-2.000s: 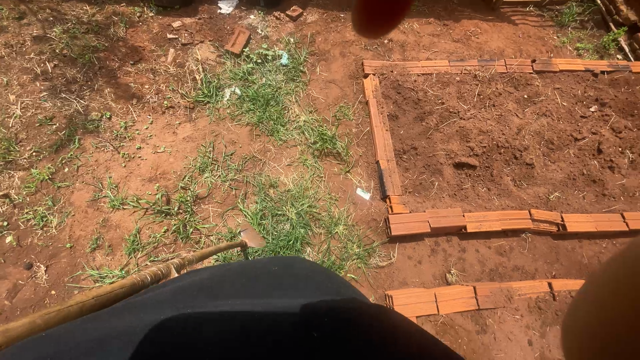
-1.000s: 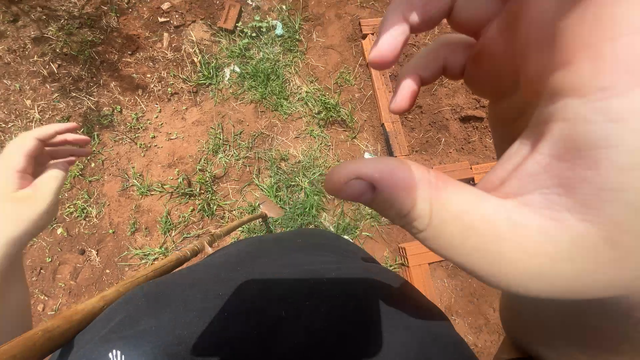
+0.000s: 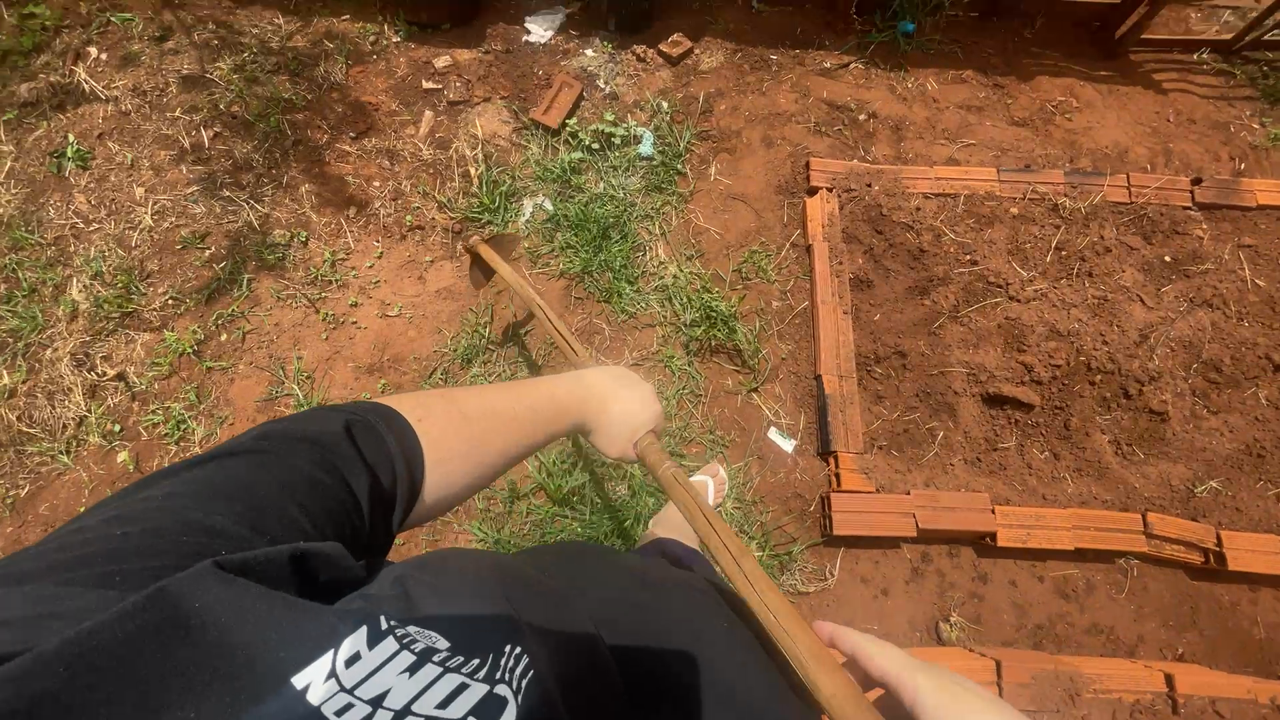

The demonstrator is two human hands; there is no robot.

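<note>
A hoe with a long wooden handle (image 3: pixel 740 560) runs from the lower right up to the left across my body. Its dark metal blade (image 3: pixel 492 260) is at the far end, over bare soil beside the grass. My left hand (image 3: pixel 622 412) is wrapped around the middle of the handle. Near the handle's lower end, at the bottom edge of the view, my right hand (image 3: pixel 905 675) lies against its right side; most of its fingers are hidden, so its grip is unclear.
Hollow clay bricks (image 3: pixel 835 330) border a soil bed on the right, and another brick row (image 3: pixel 1090 680) lies below it. A loose brick (image 3: pixel 557 101) lies beyond the grass (image 3: pixel 600 230). My sandalled foot (image 3: pixel 708 486) shows beside the handle.
The hoe, earlier low at the left against my dark clothing, now slants across the middle. My left hand, earlier raised and empty at the left, has closed on its handle. My right hand has moved down.
</note>
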